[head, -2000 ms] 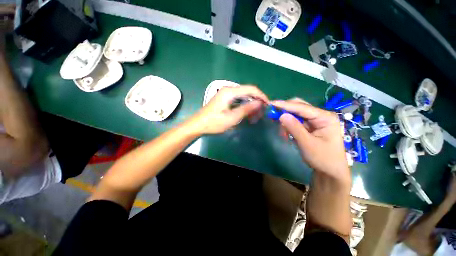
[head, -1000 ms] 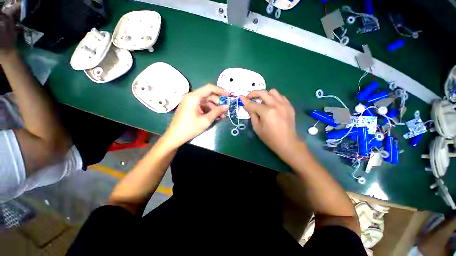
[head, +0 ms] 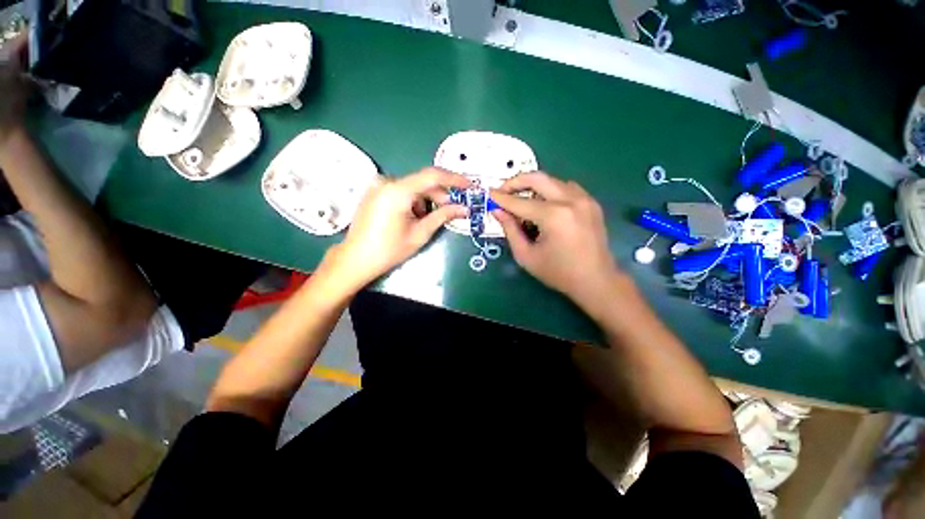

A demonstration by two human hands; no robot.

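An off-white housing shell point(head: 485, 149) lies on the green bench in front of me, its far edge with two dark holes showing. Over its near part, my left hand point(head: 404, 220) pinches the left side of a small blue circuit board point(head: 476, 210). My right hand point(head: 556, 225) grips a blue battery cell point(head: 493, 204) at the board's right side. Two small white ring discs point(head: 478, 264) hang on wires below the board, towards me. My fingers hide part of the cell and the shell's near part.
Another shell point(head: 321, 182) lies to the left, with several stacked shells point(head: 266, 66) beyond it. A black box point(head: 114, 51) is at far left. Wired assemblies with blue cells point(head: 753, 274) are heaped at right. A metal rail point(head: 598, 59) crosses behind. A neighbour's arm point(head: 66, 238) is at left.
Both hands came left from beside the heap to the shell, bringing the cell and board over it. In the last second they have hardly moved.
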